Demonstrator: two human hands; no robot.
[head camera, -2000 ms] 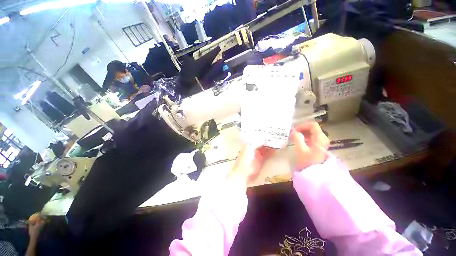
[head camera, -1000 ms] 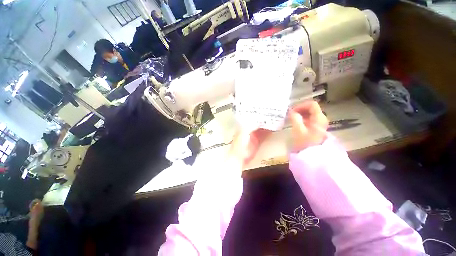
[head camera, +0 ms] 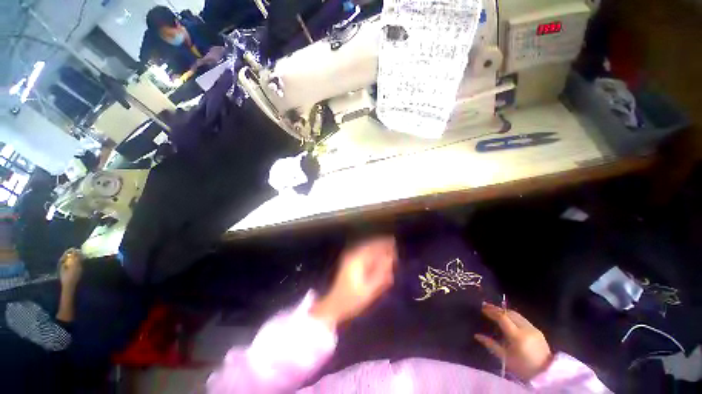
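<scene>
A dark purple panel (head camera: pixel 431 323) with a pale gold flower-and-leaf motif (head camera: pixel 454 278) lies across my lap. My left hand (head camera: pixel 360 275) is blurred over the cloth left of the motif; whether it grips the cloth cannot be told. My right hand (head camera: pixel 517 338) is low on the cloth, right of the motif, with a thin white stick (head camera: pixel 504 305) at its fingers. A written white sheet (head camera: pixel 426 69) hangs on the arm of the cream sewing machine (head camera: pixel 331 69).
Dark snips (head camera: pixel 516 141) and a white scrap (head camera: pixel 287 174) lie on the pale table (head camera: pixel 385 177). Dark cloth (head camera: pixel 200 185) drapes over its left end. A grey tray (head camera: pixel 654 123) stands right. A masked person (head camera: pixel 173 38) sits beyond; another person's hand (head camera: pixel 70 269) shows left.
Both my hands have come down from the hanging sheet to the cloth on my lap. The view has tilted down, showing more of the lap; the snips are now uncovered.
</scene>
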